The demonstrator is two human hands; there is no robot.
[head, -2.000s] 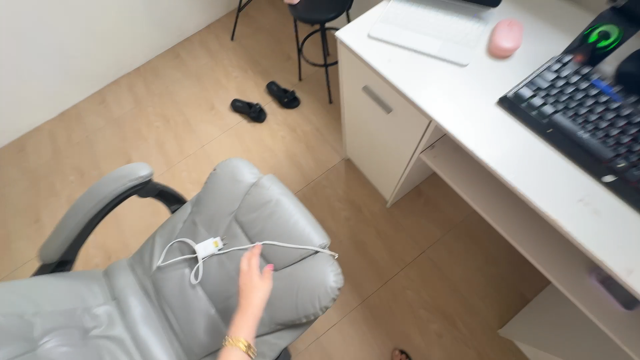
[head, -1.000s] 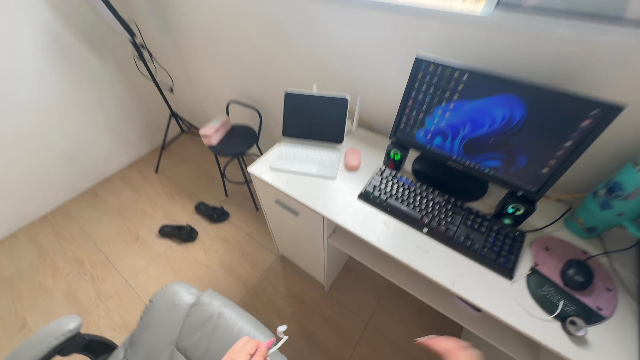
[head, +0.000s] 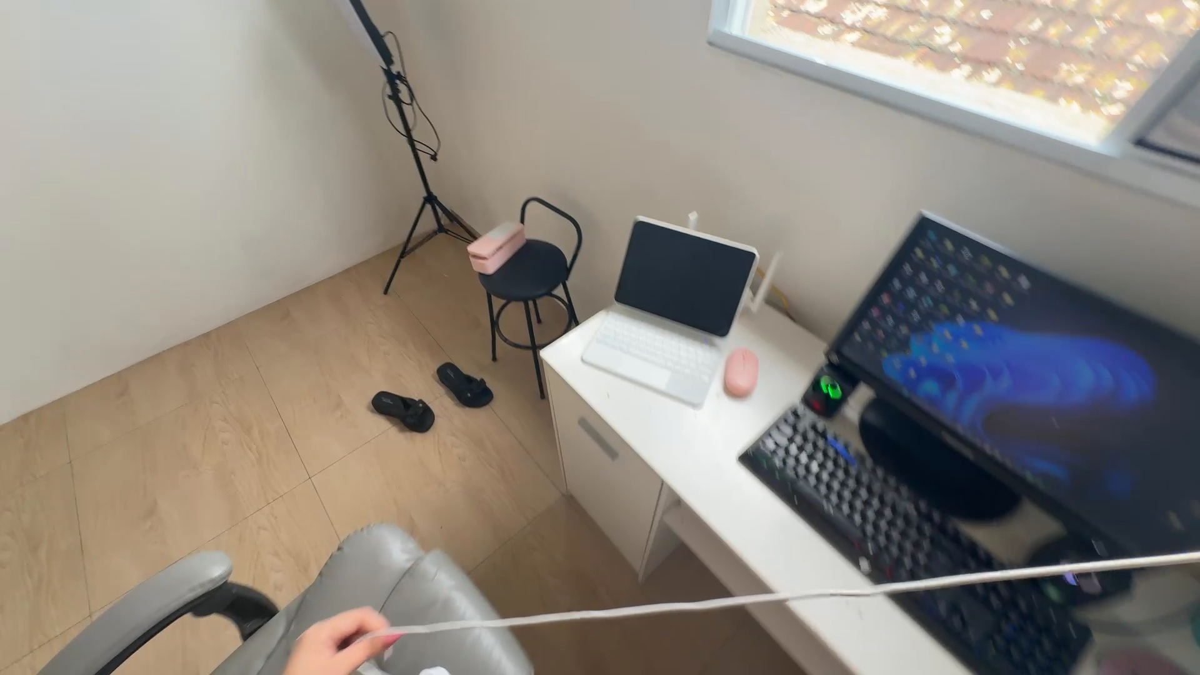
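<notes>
My left hand [head: 337, 642] is at the bottom edge, left of the middle, in front of the grey leather chair [head: 384, 586]. Its thumb and fingers pinch a white cable [head: 656, 607], which runs taut to the right edge, passing in front of the white desk [head: 614, 412] and the black keyboard [head: 844, 506]. Just below the hand, a bit of something white [head: 433, 671] shows, mostly cut off by the frame. My right hand is out of view; where the cable ends on the right is hidden too.
On the desk stand a tablet with a white keyboard [head: 656, 352], a pink mouse [head: 741, 372], a small speaker [head: 825, 389] and a monitor [head: 1031, 375]. Beyond are a black stool [head: 530, 272] with a pink box [head: 497, 247], a tripod [head: 412, 150] and black slippers [head: 403, 411].
Two seconds ago the cable lay on the chair under my left hand; now that hand holds it stretched out. My right hand, visible one second ago, has left the view. The view has swung up.
</notes>
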